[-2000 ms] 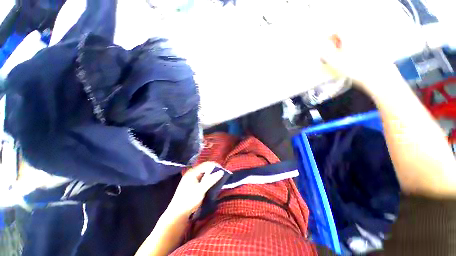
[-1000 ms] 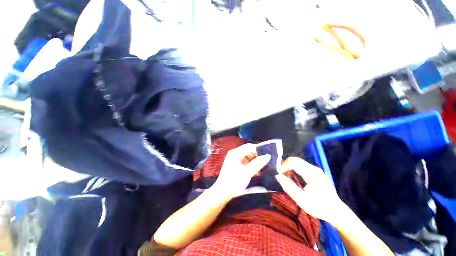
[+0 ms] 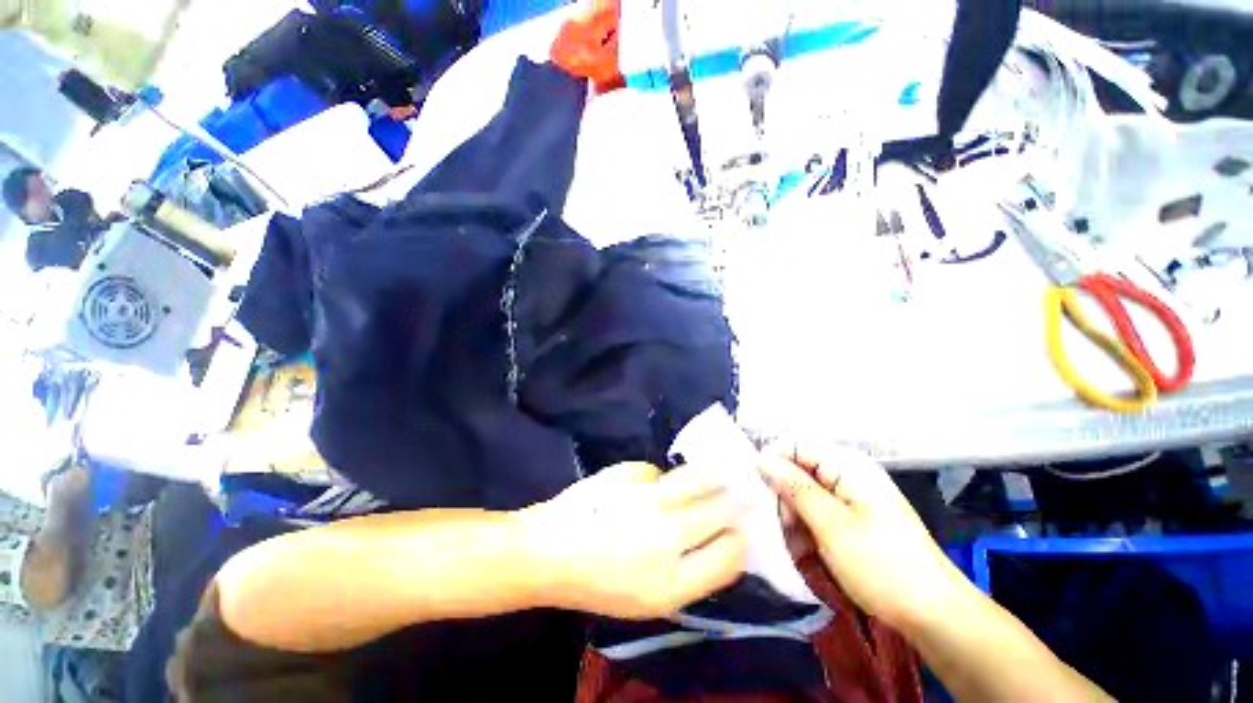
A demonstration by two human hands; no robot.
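My left hand (image 3: 635, 538) and my right hand (image 3: 841, 519) are close together at the table's front edge. Both hold a small cut piece (image 3: 743, 497), its pale face up, between their fingers. A navy strip with a white line (image 3: 715, 630) hangs below it over my red checked lap. A large navy garment (image 3: 433, 364) with pale overlocked edges lies just beyond my left hand, and its front edge is close to the small piece. The sewing machine's needle area (image 3: 749, 192) is beyond the garment.
Shears (image 3: 1120, 341) with yellow and red loops lie on the white table (image 3: 879, 412) at right. A blue crate (image 3: 1113, 549) is below right. An orange-red plastic bag (image 3: 588, 44) is at the back. Another machine (image 3: 131, 305) and people (image 3: 48, 220) are at far left.
The view has swung left and up, showing the machine and full shears. My hands have come to the garment's front edge with the small piece, now pale side up. Earlier, my right hand joined my left.
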